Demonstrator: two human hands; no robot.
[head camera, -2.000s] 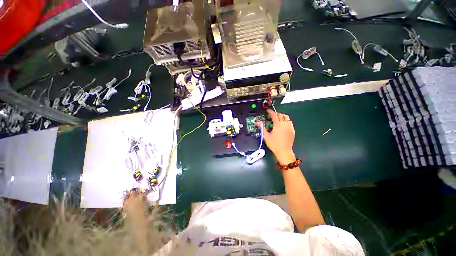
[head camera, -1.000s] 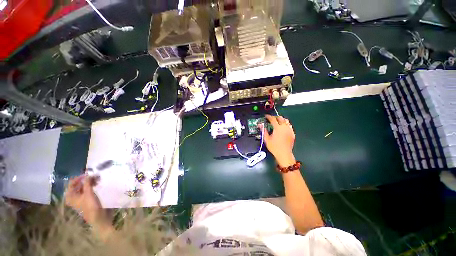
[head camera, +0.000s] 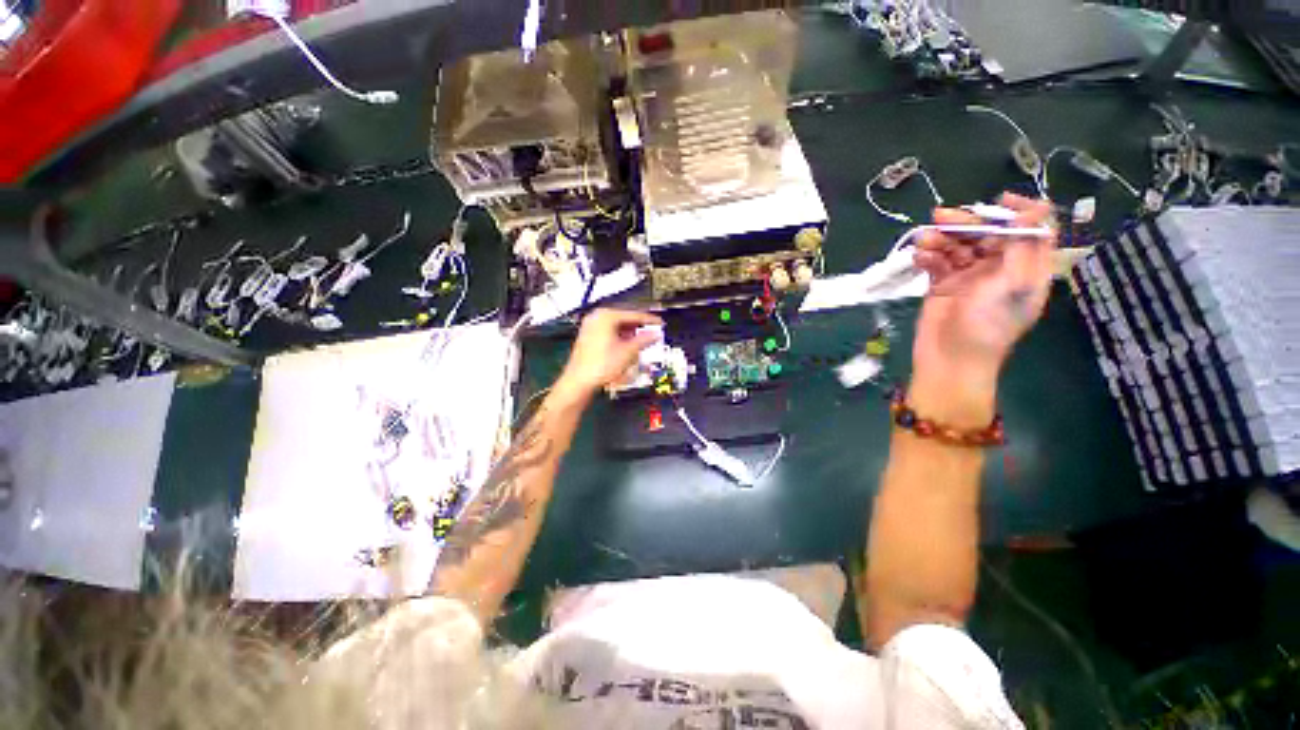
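The black test fixture (head camera: 694, 424) lies on the green mat. My left hand (head camera: 606, 350) is at its left half, fingertips closed on the top of the white clamp block (head camera: 670, 368). A corded unit (head camera: 724, 461) lies at the fixture's front edge, its lead running up to the block and its other end looping right. The green circuit board (head camera: 739, 364) is uncovered. My right hand (head camera: 987, 285) is raised right of the fixture, holding a white cord (head camera: 984, 228) across its fingers. A blurred white piece (head camera: 861, 371) with a yellowish lump hangs left of that hand.
Corded units with yellow-black ends lie on the white sheet (head camera: 300, 485) at left. Instruments (head camera: 734, 214) under clear covers stand behind the fixture. More corded units (head camera: 300, 268) lie along the dark shelf. Stacked trays (head camera: 1212, 342) stand at far right.
My left hand has moved from the white sheet to the clamp block. My right hand has left the circuit board and risen to the right with a cord. The unit's far end is off the board.
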